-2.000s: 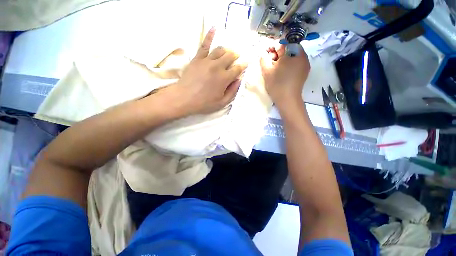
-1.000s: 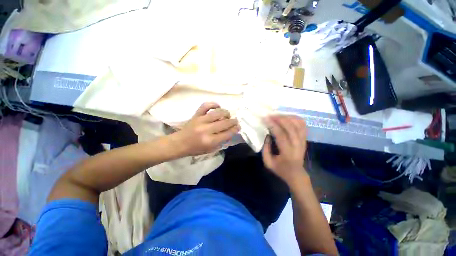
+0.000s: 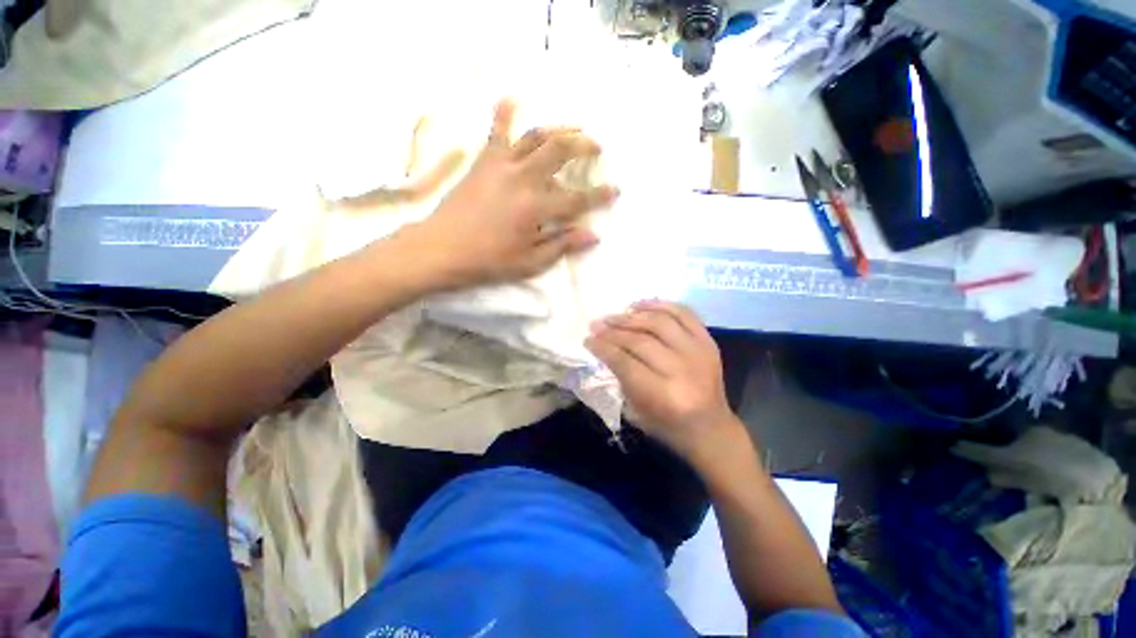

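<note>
A cream garment piece (image 3: 455, 368) lies in folds over the front edge of the white machine table and hangs below it. Its upper part is washed out by the lamp. My left hand (image 3: 530, 206) lies on the cloth with its fingers spread. My right hand (image 3: 667, 368) pinches the cloth's right edge at the table's front edge, fingertips on the rim. A narrow pointed corner with loose thread hangs below these fingertips. The machine's tension assembly (image 3: 700, 23) shows at the top; the needle area is lost in glare.
Right of the cloth lie thread snips (image 3: 832, 224), a black phone (image 3: 907, 150), a red stick (image 3: 997, 282) on white scrap and a small tan patch (image 3: 725, 163). A beige cut panel (image 3: 137, 50) lies upper left. The ruler edge (image 3: 175, 233) runs along the front. Cloth piles sit below.
My left hand has moved from the front edge up onto the cloth and spread. My right hand has moved slightly left and down to the cloth's edge. The view has shifted slightly.
</note>
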